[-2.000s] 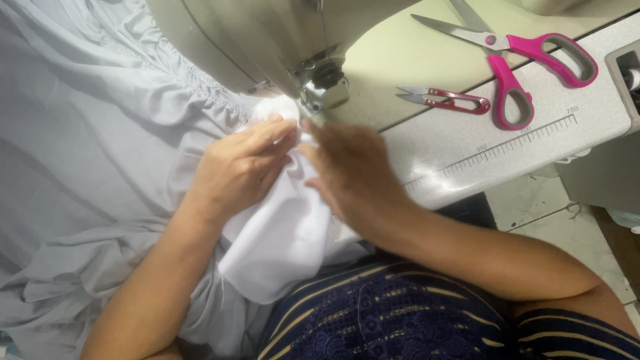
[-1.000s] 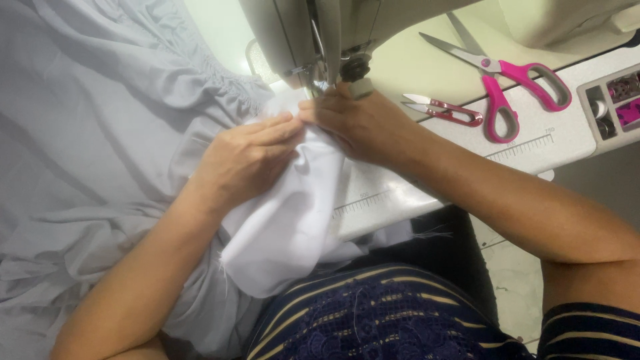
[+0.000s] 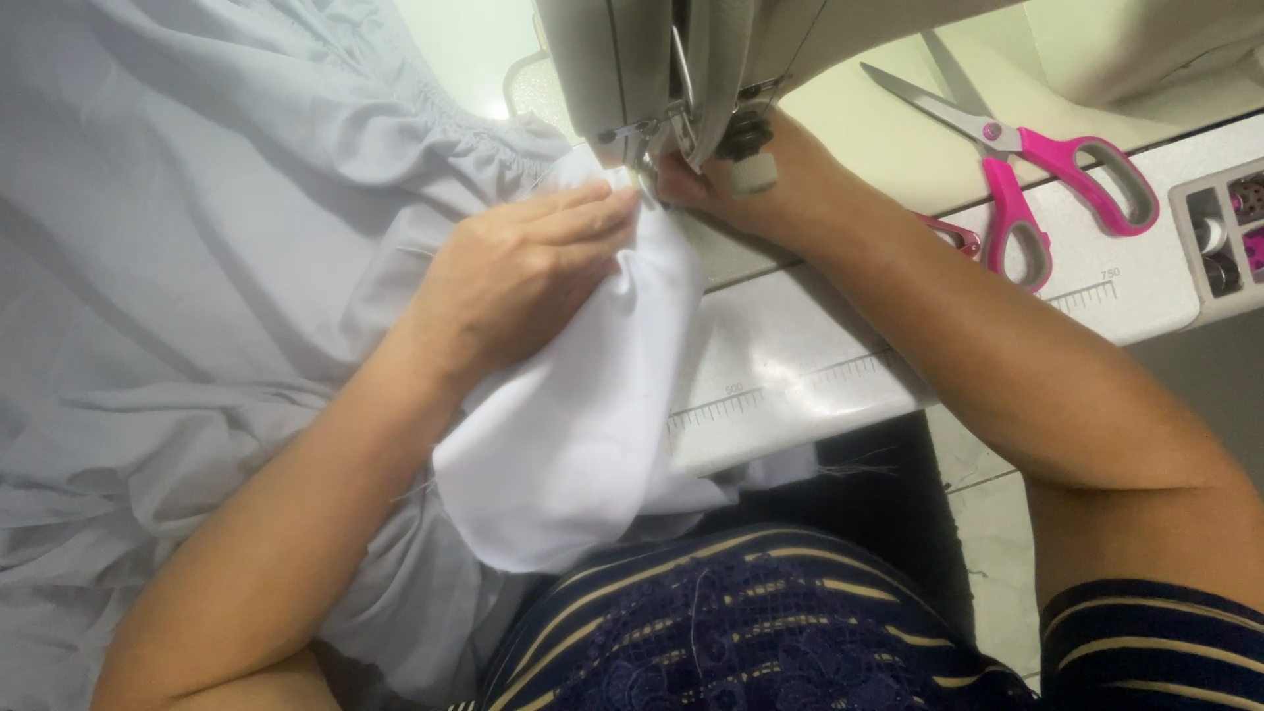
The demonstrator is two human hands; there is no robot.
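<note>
White fabric runs under the needle area of a sewing machine and hangs over the front edge. My left hand lies flat on the fabric with its fingertips just in front of the presser foot. My right hand is beside the needle area, its fingertips partly hidden behind the machine head; whether it grips anything cannot be told. A large light grey gathered cloth spreads across the left side and joins the work near the needle.
Pink-handled scissors lie open on the machine bed at the right. Small red thread snips are partly covered by my right forearm. A compartment tray with bobbins stands at the right edge. A ruler scale marks the table's front edge.
My right hand has moved from in front of the needle to its right side, partly behind the machine head. My left hand stays on the white fabric. The view has shifted.
</note>
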